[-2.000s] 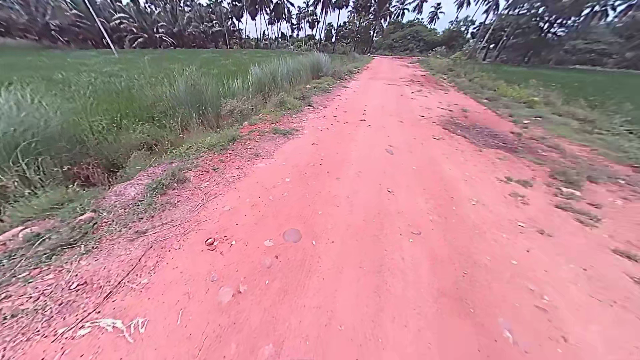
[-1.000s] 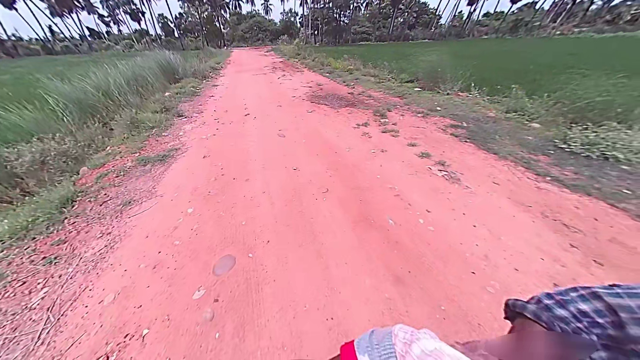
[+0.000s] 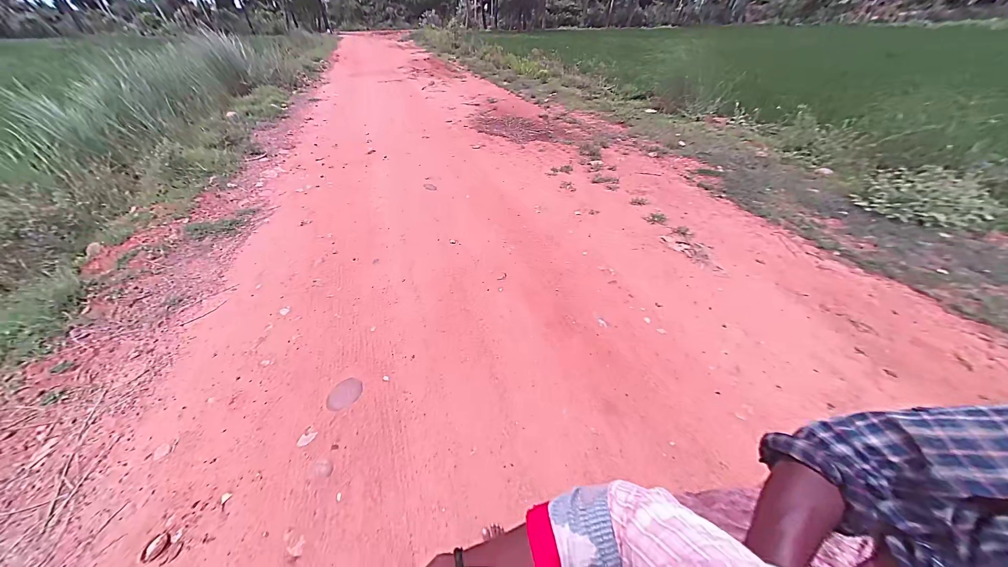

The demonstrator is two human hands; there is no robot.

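Observation:
Neither of my hands can be made out. At the bottom edge, a forearm (image 3: 504, 549) with a dark band near the wrist comes out of a pale pink striped sleeve (image 3: 669, 524) with a grey section and a red cuff; its hand is cut off by the frame. A blue plaid sleeve (image 3: 890, 465), rolled up over a bare arm (image 3: 795, 512), fills the lower right corner. Whose arms these are, I cannot tell. Beneath them runs a red dirt road (image 3: 472, 339).
Flat stones (image 3: 345, 394) and small pebbles lie in the road surface. Tall grass (image 3: 181, 87) lines the left verge, with dry twigs (image 3: 71, 465) nearer. Low weeds (image 3: 929, 197) and a green field (image 3: 787, 79) border the right side. Trees (image 3: 551, 12) stand far ahead.
The view has swung right and tipped down since the first frame. The striped and plaid sleeves, absent two seconds ago, now reach further into the bottom right.

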